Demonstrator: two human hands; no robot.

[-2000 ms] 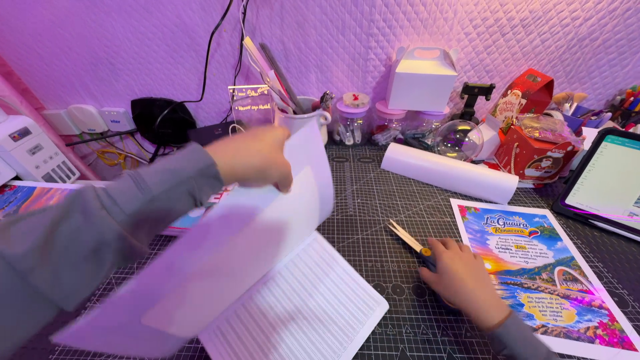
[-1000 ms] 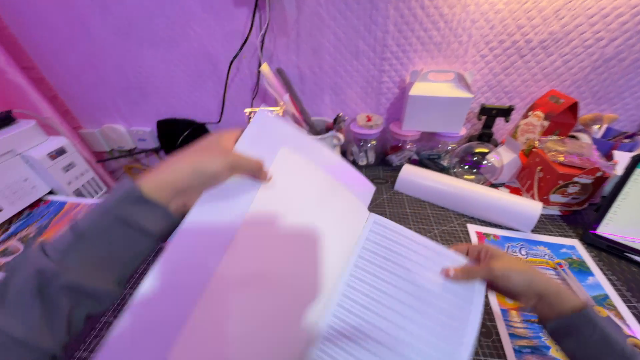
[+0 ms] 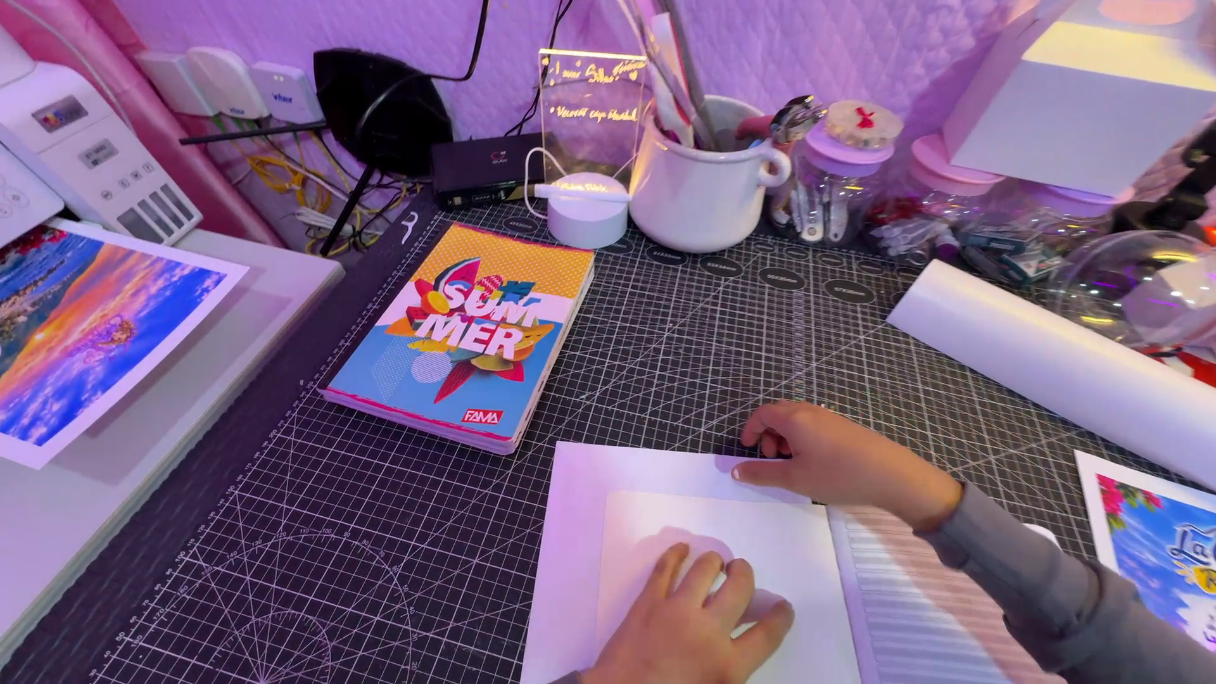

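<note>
An opened white paper cover or folder (image 3: 570, 551) lies on the black gridded cutting mat (image 3: 456, 532), with a smaller white sheet (image 3: 632, 532) on its left part. My left hand (image 3: 703, 613) rests on that sheet with its fingers apart. At the top edge of the white cover is my right hand (image 3: 807, 451), thumb on the paper and fingers curled; whether it grips the edge cannot be told. Lined paper (image 3: 921, 598) shows to the right, partly under my right forearm. A colourful notebook (image 3: 465, 332) lies further up and to the left.
Along the back stand a white mug (image 3: 698, 190) of tools, a small lamp base (image 3: 587, 211), lidded jars (image 3: 841, 171) and a white box (image 3: 1073, 104). A white roll (image 3: 1054, 361) and a printed sheet (image 3: 1159, 560) lie right. A white machine (image 3: 90, 142) and another print (image 3: 104, 323) are left.
The cover, held raised by my left hand before, now lies on the mat with that hand on it. My right hand has moved to its top edge. The view has turned left and down.
</note>
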